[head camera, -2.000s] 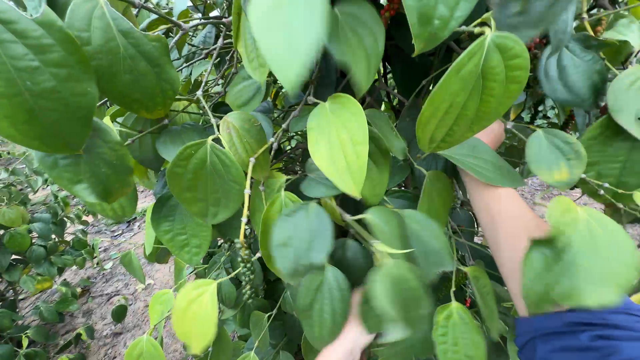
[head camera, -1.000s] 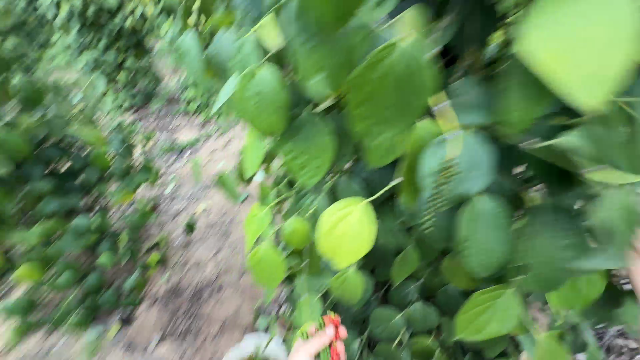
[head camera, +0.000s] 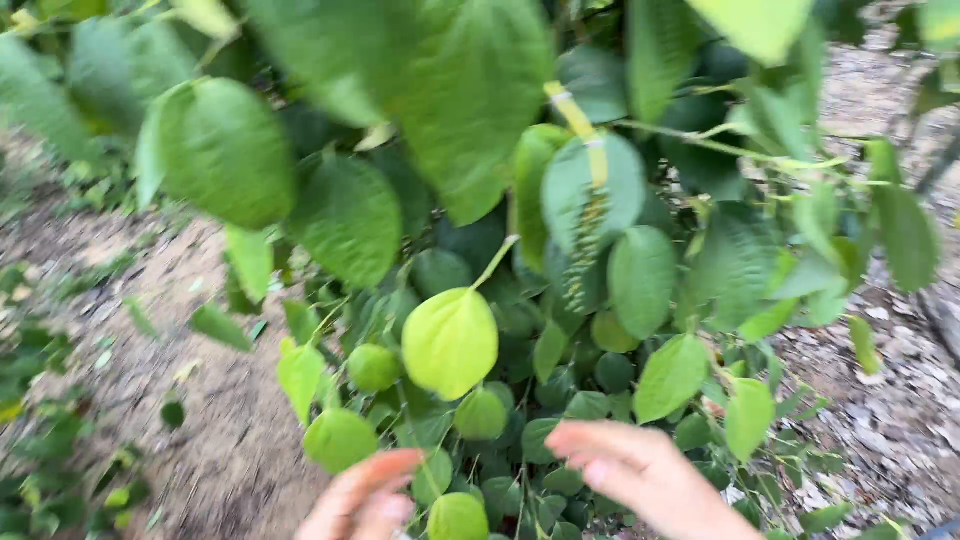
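My left hand (head camera: 367, 499) is at the bottom edge, left of centre, blurred, its fingers loosely curved beside low leaves of a pepper vine (head camera: 450, 341). Nothing shows in its fingers. To its right, my right hand (head camera: 637, 469) reaches in from the lower right with fingers apart and nothing in them. Above and between the hands hangs a bright yellow-green leaf. A spike of small green peppercorns (head camera: 587, 251) hangs in front of a leaf above my right hand, on a yellow stem (head camera: 576, 120).
Large leaves (head camera: 472, 97) hang close across the top. Bare soil (head camera: 225, 420) lies at the left, with low plants (head camera: 52, 450) beyond it. Ground with dry leaf litter (head camera: 877, 420) is at the right, by a thin dark branch.
One second ago a hand at the bottom held red berries; none show now. Both hands are now in view low in front of the vine. The view has swung.
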